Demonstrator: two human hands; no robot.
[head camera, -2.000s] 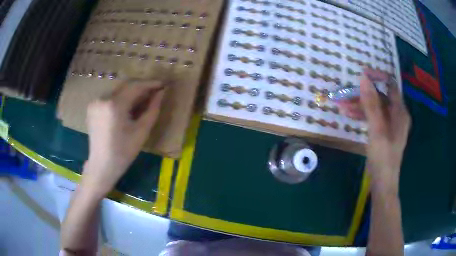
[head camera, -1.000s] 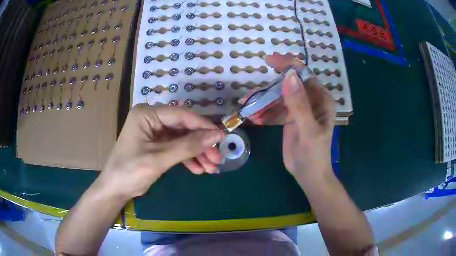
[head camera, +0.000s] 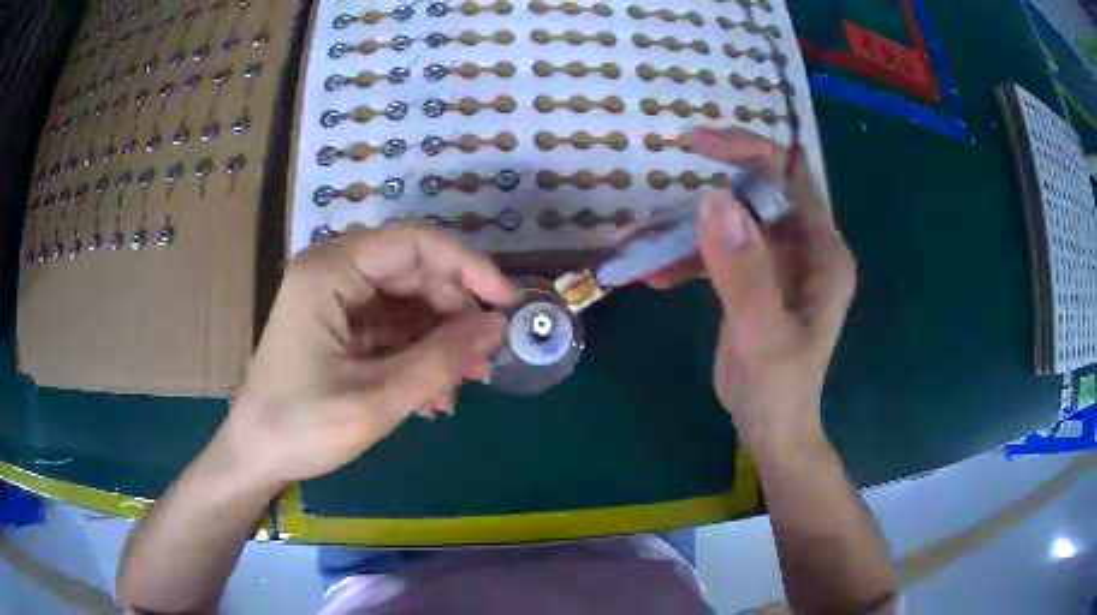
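My left hand is beside the bottle, its thumb and forefinger near the round white top. A small bright disc shows at the top's dark centre hole; whether my fingers hold it by a lead is too fine to tell. My right hand holds the slim grey corded hand tool, blurred. Its gold-coloured tip is just right of the bottle top. The white slotted tray lies behind, with silvery discs in its left columns.
A brown cardboard tray with rows of discs and leads lies at left. Dark stacked trays stand far left. White-topped stacked trays stand at right. A red label is at right rear. Yellow tape runs along the front edge.
My left hand has come from the brown tray to the bottle. My right hand with the tool has come off the white tray, then drawn slightly right since the last earlier frame. The view has shifted.
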